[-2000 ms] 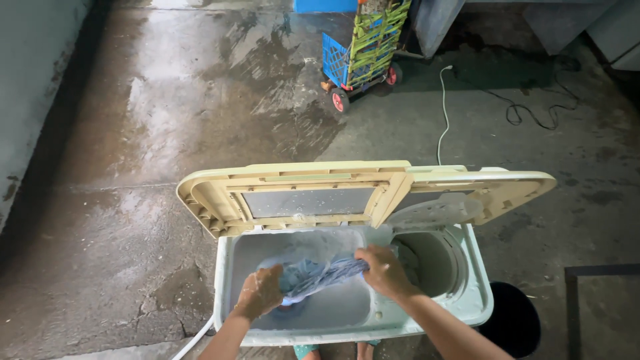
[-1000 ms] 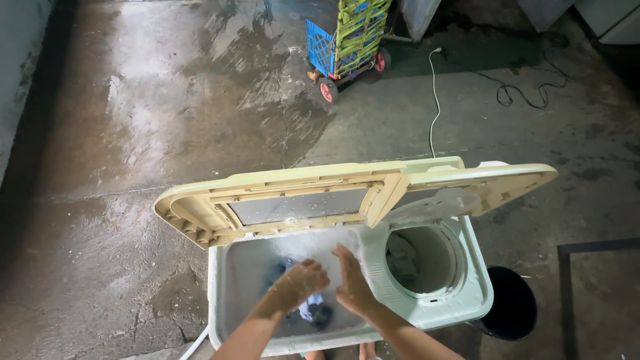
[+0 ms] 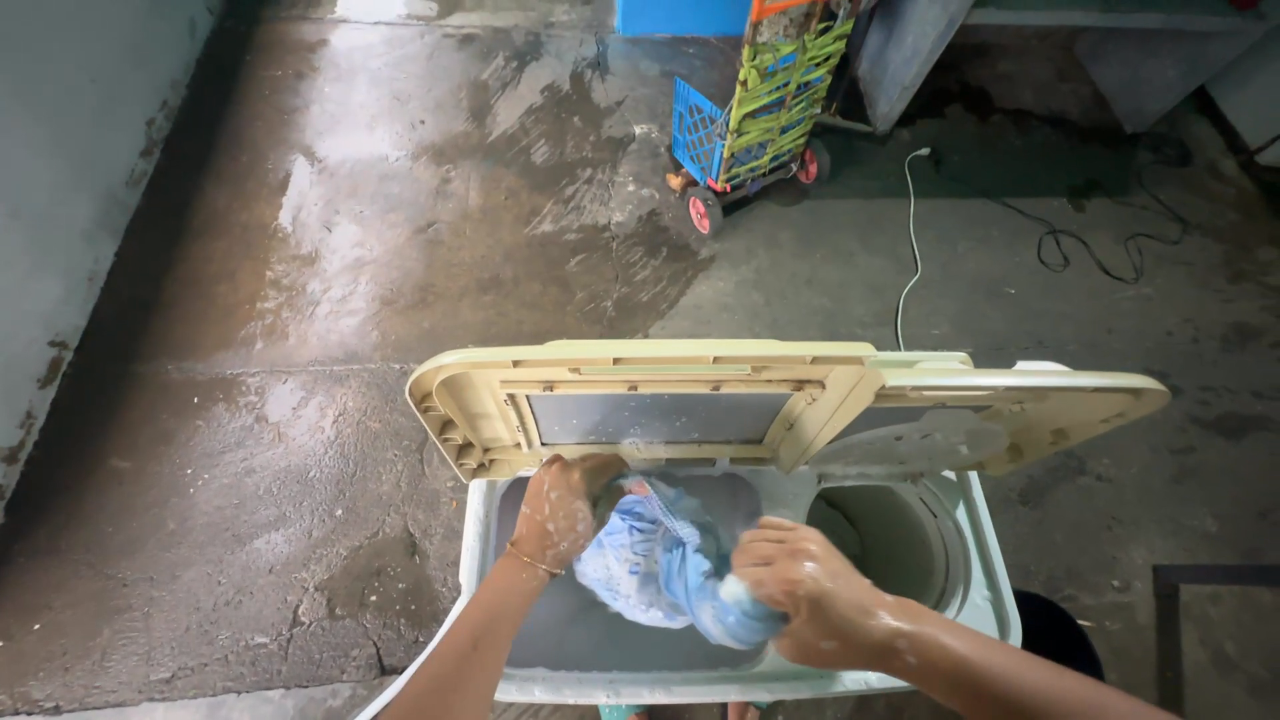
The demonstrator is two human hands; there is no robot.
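Note:
A wet light-blue and white garment (image 3: 650, 560) is stretched and bunched between my hands, above the grey soapy water (image 3: 590, 635) in the left tub of a twin-tub washing machine (image 3: 840, 683). My left hand (image 3: 565, 508) grips its upper left end near the raised lid (image 3: 850, 375). My right hand (image 3: 805, 590) is closed around its lower right end, by the divider between the tubs. Suds cling to both hands. The round spin tub (image 3: 890, 530) stands open on the right, partly hidden behind my right hand.
Beyond the machine, a hand cart with a blue plastic crate (image 3: 697, 130) stands on the wet concrete floor (image 3: 450, 220). A white cord with a plug (image 3: 912, 250) and a dark cable (image 3: 1090, 250) lie on the floor. A black round container (image 3: 1060, 640) is beside the machine at right.
A second ago both hands were low over the tub with the cloth beneath them in the water. Now the garment is lifted and held between them, the hands farther apart.

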